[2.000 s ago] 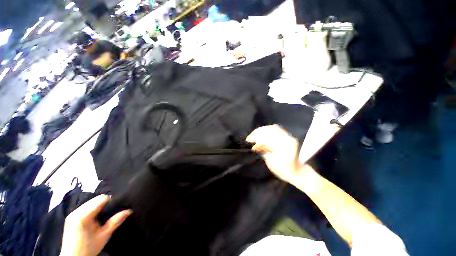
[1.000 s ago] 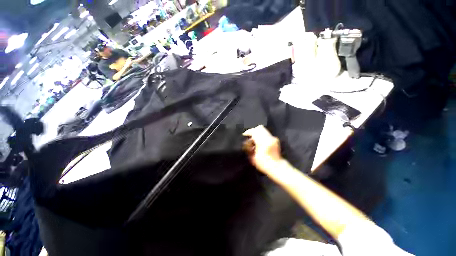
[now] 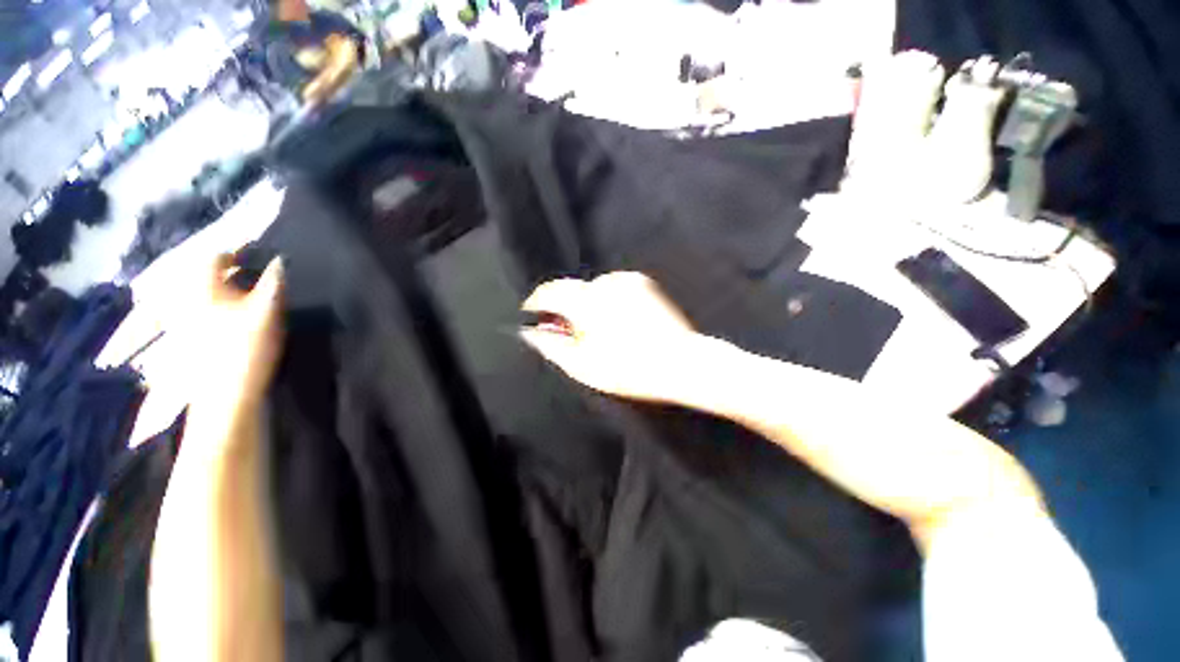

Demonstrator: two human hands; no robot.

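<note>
A black jacket (image 3: 699, 194) lies open across the white table, its collar side towards the upper left, with a small pale neck label (image 3: 396, 192) inside. My left hand (image 3: 246, 304) is blurred at the jacket's left edge, with dark cloth between thumb and fingers. My right hand (image 3: 608, 330) is over the middle of the jacket, closed around small red-gripped snips (image 3: 554, 322). Their short pale tips point left. Much of the near cloth is blurred, and the snips' grip is mostly hidden in the hand.
A dark smartphone (image 3: 961, 295) lies on the white table (image 3: 938, 375) at the right. Pale spray guns (image 3: 1029, 155) with a cord stand behind it. Dark garments (image 3: 58, 375) are heaped at the left. A person (image 3: 311, 52) is partly visible at the upper left.
The jacket has been turned, and its collar and inside now show at the upper left. The hanger hook is no longer visible. My left hand has come back into view; my right hand has moved left.
</note>
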